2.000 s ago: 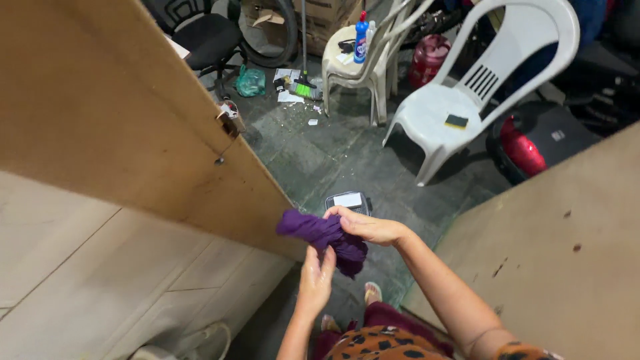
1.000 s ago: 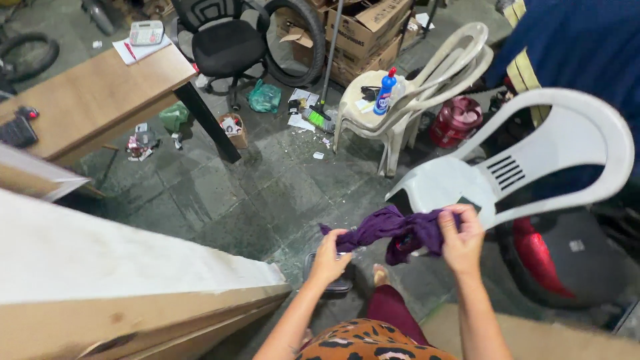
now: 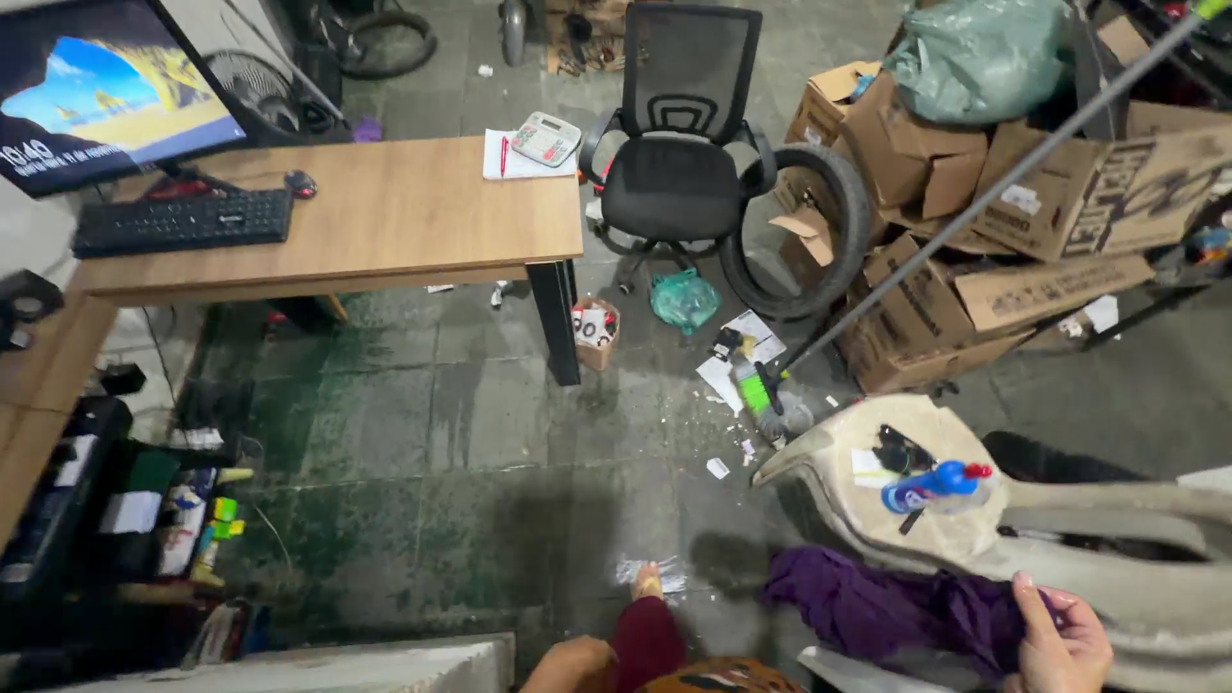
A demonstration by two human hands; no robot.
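Note:
A crumpled purple cloth hangs at the lower right, its right end pinched between the thumb and fingers of my right hand. Just beyond the cloth is a plastic chair whose seat bears a blue bottle with a red cap, a small black item and a paper. Of my left side only part of the bent arm shows at the bottom edge; the left hand is out of frame.
A wooden desk with a monitor, keyboard and calculator stands at upper left. Beside it are a black office chair and a tire. Cardboard boxes, a pole and floor litter lie to the right.
The left hand has left the cloth and dropped out of view; the right hand still holds it. The view has swung left, bringing in the monitor and more of the desk.

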